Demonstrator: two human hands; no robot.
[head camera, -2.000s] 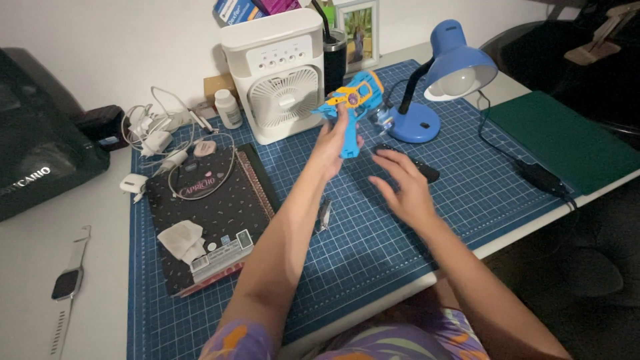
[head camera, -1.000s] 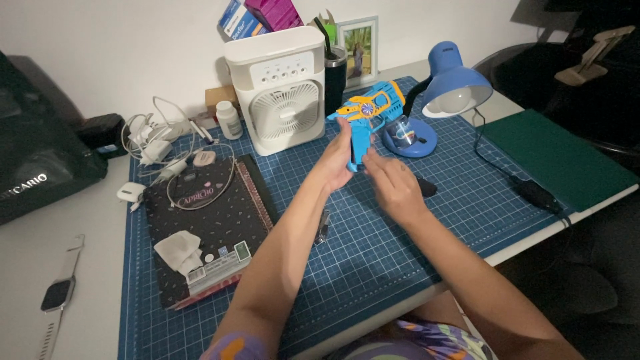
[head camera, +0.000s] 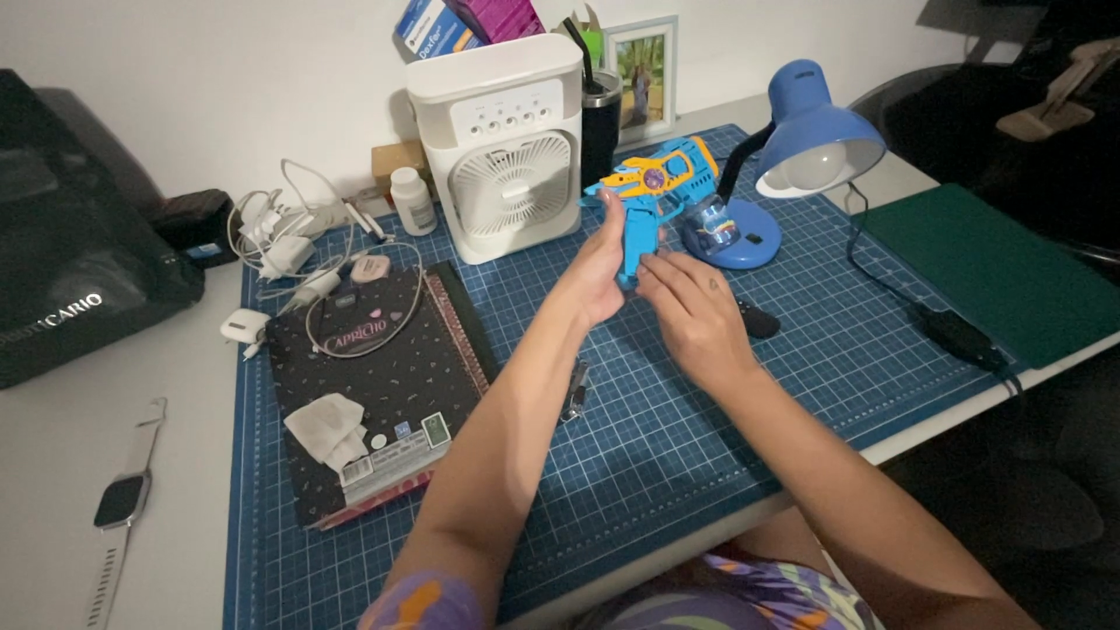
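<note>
A blue and orange toy bubble gun (head camera: 669, 175) is held up over the cutting mat, its barrel pointing to the upper right. My left hand (head camera: 599, 271) is closed round its blue grip, with the thumb up along the back. My right hand (head camera: 700, 319) touches the lower end of the grip with its fingertips. A clear bottle with a coloured label (head camera: 713, 226) is beneath the barrel, in front of the lamp base. On the mat, a dark object (head camera: 757, 319) lies partly hidden behind my right hand, and a small metal nail clipper (head camera: 575, 391) lies beside my left forearm.
A white desktop fan (head camera: 516, 188), a black tumbler (head camera: 601, 127) and a picture frame (head camera: 643, 79) stand behind. The blue desk lamp (head camera: 818, 140) is right, its cord over a green board (head camera: 989, 262). Tangled white cables (head camera: 289, 249), notebooks (head camera: 385, 394) and a smartwatch (head camera: 122, 500) are left.
My right hand, apart from the toy gun two seconds ago, has moved up to the lower end of its grip. My left hand still holds the gun.
</note>
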